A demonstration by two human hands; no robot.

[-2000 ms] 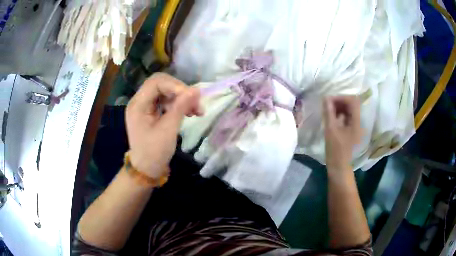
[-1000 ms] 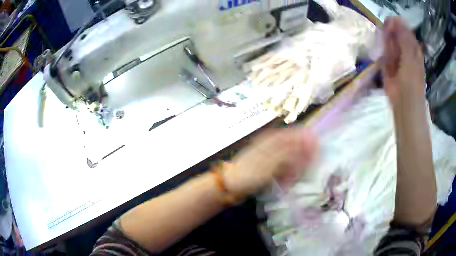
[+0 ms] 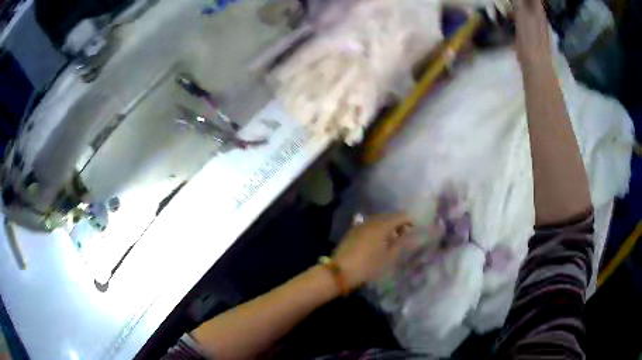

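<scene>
White cloth panels (image 3: 486,119) lie heaped in front of me on the right. A pink-lilac tie (image 3: 454,218) is knotted round a bundle of them. My left hand (image 3: 376,246), with an orange bracelet at the wrist, is at the left side of the tied bundle; its fingers are blurred, and I cannot tell if they grip the cloth. My right forearm reaches over the heap to the top edge, where the hand (image 3: 529,10) is cut off by the picture's rim.
A sewing machine (image 3: 141,133) stands on the white table (image 3: 162,260) at left. Cream cut strips (image 3: 331,84) hang in a fringed heap by the table's right end. Slim metal tools (image 3: 211,116) lie at the machine. A yellow tube (image 3: 422,84) borders the white heap.
The view has turned from the trolley toward the machine. My right hand has moved up and out toward the top edge. The lilac strip stretched between my hands a second ago no longer shows there.
</scene>
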